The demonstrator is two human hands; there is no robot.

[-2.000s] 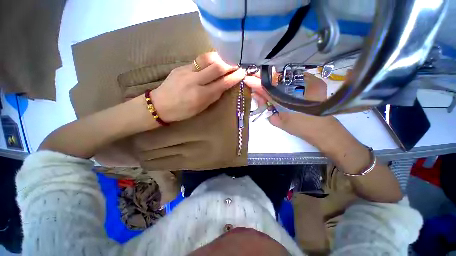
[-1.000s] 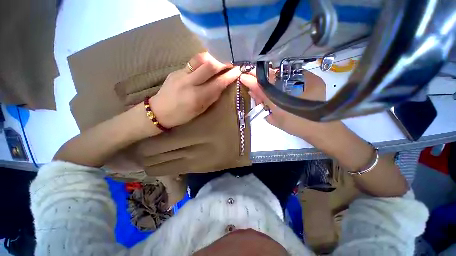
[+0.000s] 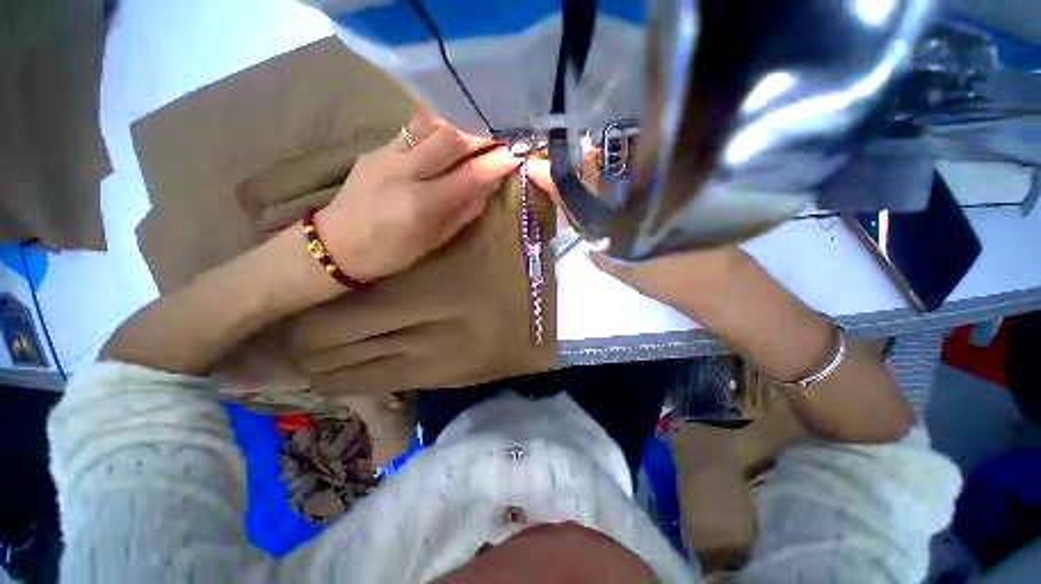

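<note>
A brown fabric panel [image 3: 434, 308] with raised folds lies on the white table. A metal zip [image 3: 534, 260] runs along its right edge, its pull about midway. My left hand [image 3: 417, 196] lies on the panel, fingertips pinching the cloth beside the needle area of the sewing machine [image 3: 502, 69]. My right hand [image 3: 571, 188] is mostly hidden behind the chrome part; its visible fingertips touch the cloth at the zip's top end. Silvery thread snips [image 3: 567, 242] show at my right palm, partly covered. The needle and presser foot are hard to make out.
A large chrome curve [image 3: 788, 126] blocks the view at the upper right. A black smartphone [image 3: 927, 245] lies at the right. More brown cloth [image 3: 51, 126] is at the upper left. A blue bin [image 3: 260, 479] with brown cloth is below the table; brown pieces [image 3: 713, 491] are at the lap's right.
The view has shifted, and the chrome part now covers more of my right hand and the machine. Both hands stay at the zip's top end, with little movement of the panel.
</note>
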